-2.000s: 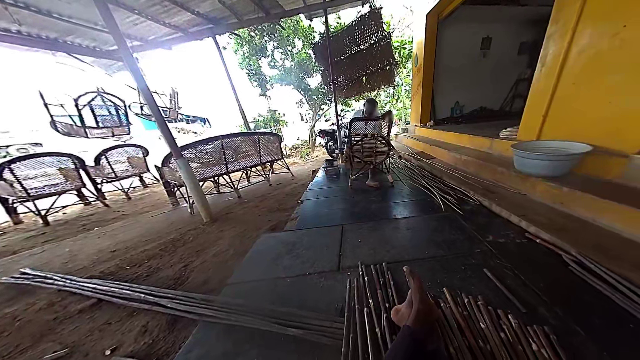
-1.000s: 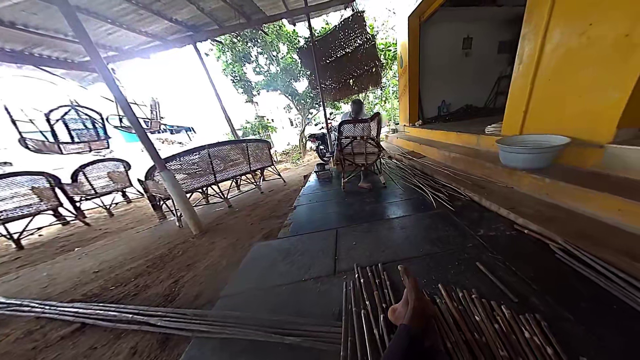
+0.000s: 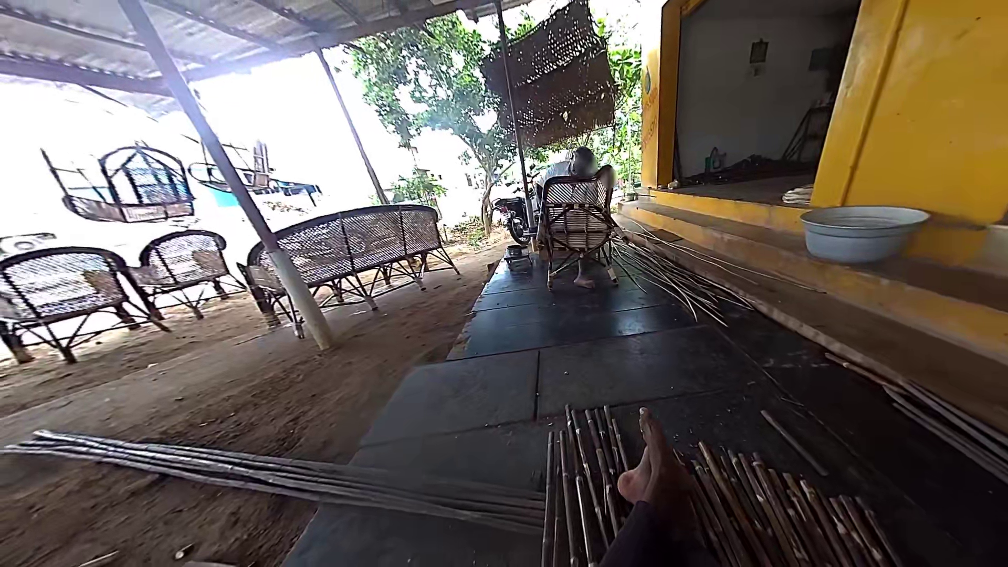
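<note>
Neither my left hand nor my right hand shows in the head view, so what they hold is hidden. A bare foot (image 3: pixel 657 472), apparently my own, with dark cloth at the ankle, points forward at the bottom right. Short cut cane sticks (image 3: pixel 579 480) lie side by side to its left. Another group of cut cane sticks (image 3: pixel 776 512) lies to its right, one loose stick (image 3: pixel 795 443) beyond. Long pale canes (image 3: pixel 236 465) stretch from the left over the earth onto the dark stone slabs (image 3: pixel 472 394).
A person (image 3: pixel 582 162) sits by a cane chair (image 3: pixel 579 224) ahead, near long thin canes (image 3: pixel 693 283). A cane settee (image 3: pixel 354 244) and chairs (image 3: pixel 67 283) stand left, behind a metal post (image 3: pixel 299 299). A grey basin (image 3: pixel 862 236) rests on the steps at right.
The view has shifted slightly. The bare foot and the cane sticks beside it keep their places relative to each other.
</note>
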